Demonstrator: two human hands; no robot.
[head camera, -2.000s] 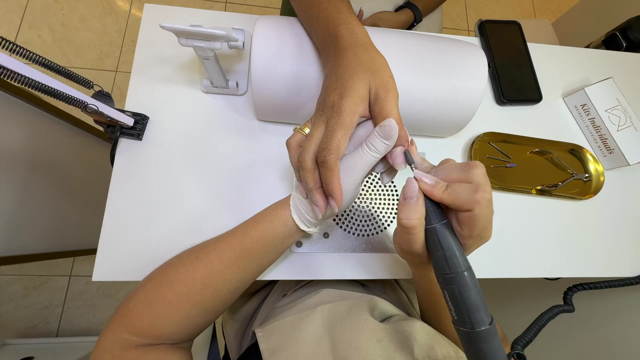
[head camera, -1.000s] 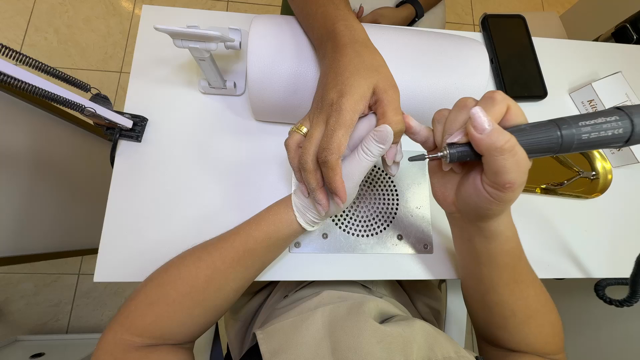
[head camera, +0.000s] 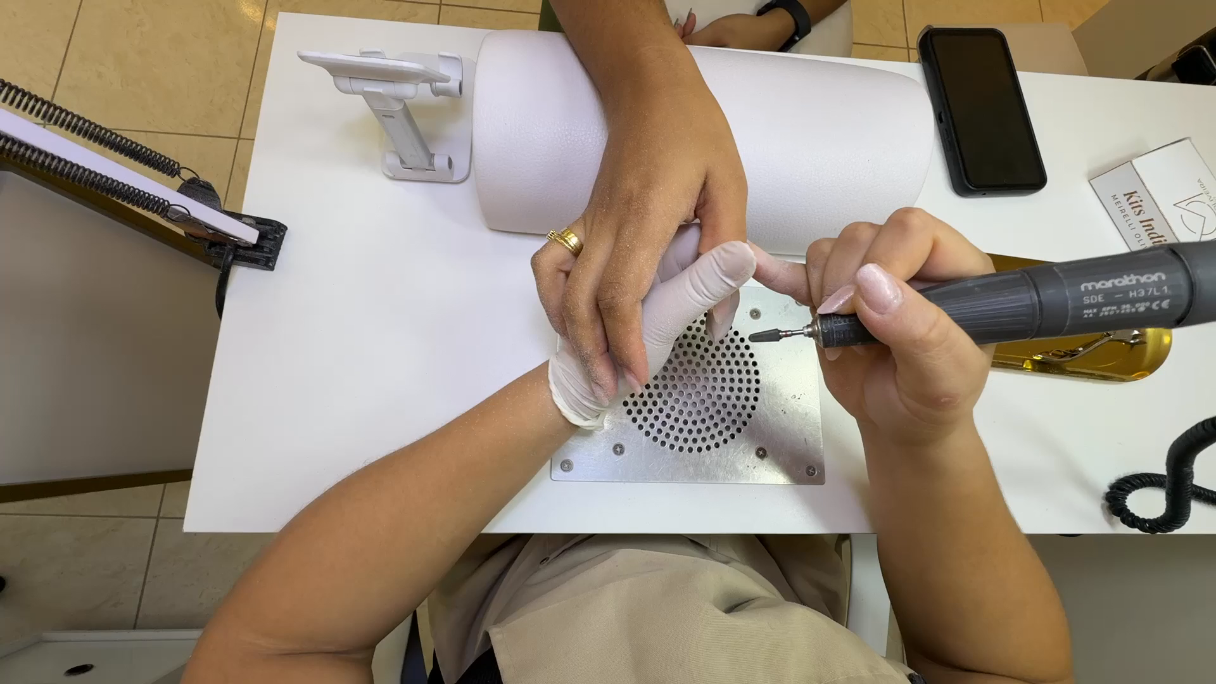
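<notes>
My left hand (head camera: 689, 294), in a white glove, holds another person's hand (head camera: 655, 190) from below, near its thumb and index finger; part of my grip is hidden under it. That hand wears a gold ring (head camera: 566, 240). My bare right hand (head camera: 907, 323) is closed around a dark grey Marathon electric nail drill handpiece (head camera: 1026, 299). Its tapered bit (head camera: 766, 336) points left, just right of the other person's nail and apart from it. Beneath the hands lies a metal dust-collector grille (head camera: 698, 399) with round perforations.
A white padded armrest (head camera: 817, 142) lies behind the hands, with a white folding stand (head camera: 408, 123) at its left. To the right are a black phone (head camera: 983, 109), a white box (head camera: 1154, 195), a gold tray (head camera: 1145, 361) and a coiled black cord (head camera: 1178, 475). A spring-arm lamp clamp (head camera: 261, 242) grips the left edge.
Two seconds ago the drill stood upright at the other person's fingertip. My right hand has moved back and turned it nearly level, bit to the left. My left hand keeps its hold.
</notes>
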